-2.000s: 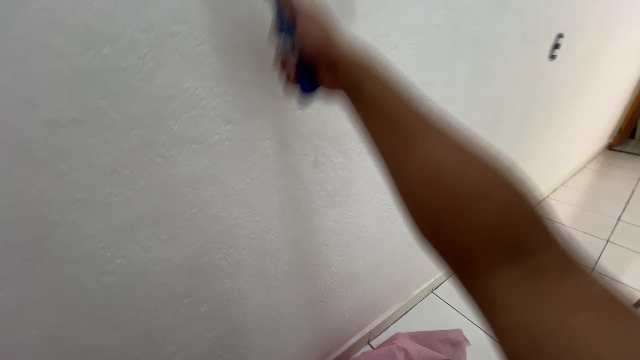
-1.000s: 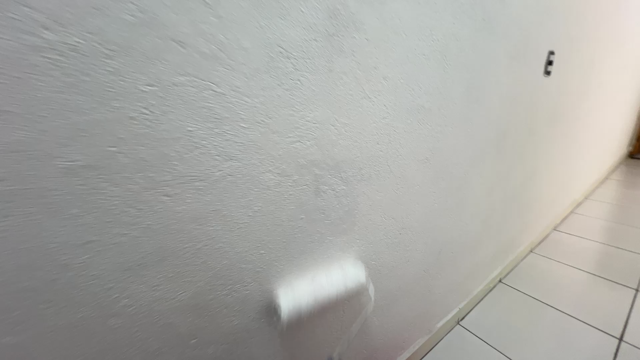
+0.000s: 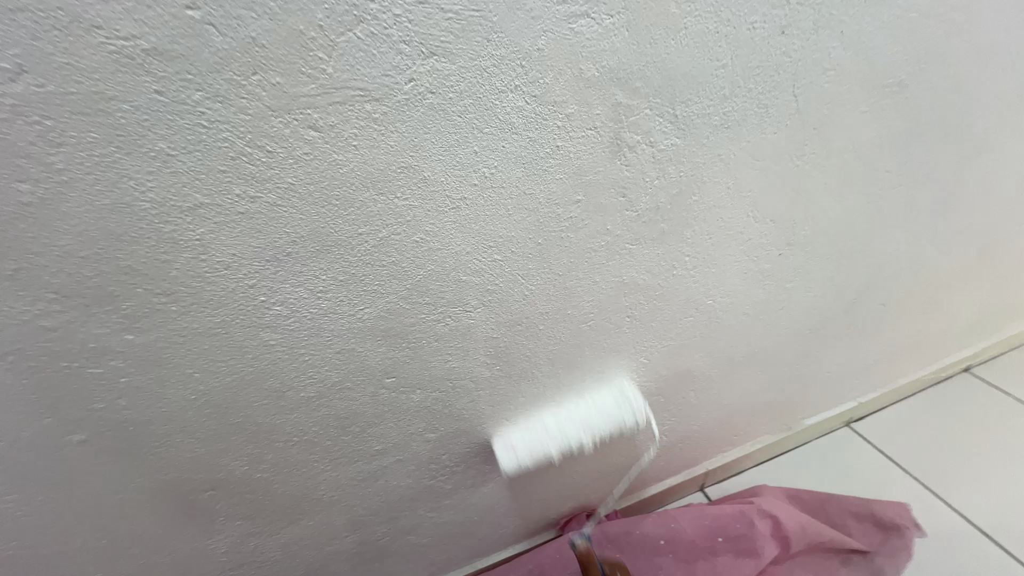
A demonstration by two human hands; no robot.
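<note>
A paint roller with a white sleeve lies against the lower part of the white textured wall, blurred by motion. Its wire frame bends down from the sleeve's right end to the handle at the bottom edge. Only the fingers of one hand show there, gripped around the handle. I take it for my right hand, as the arm came in from the right earlier. My left hand is out of view.
A pink cloth with small white specks is spread along the foot of the wall. A cream baseboard runs up to the right, and beyond it lie white floor tiles with dark joints.
Two seconds ago my hand was high on the wall, gripping a blue handle; now it is at the bottom edge. The view has tilted down since one second ago, and the pink cloth shows again.
</note>
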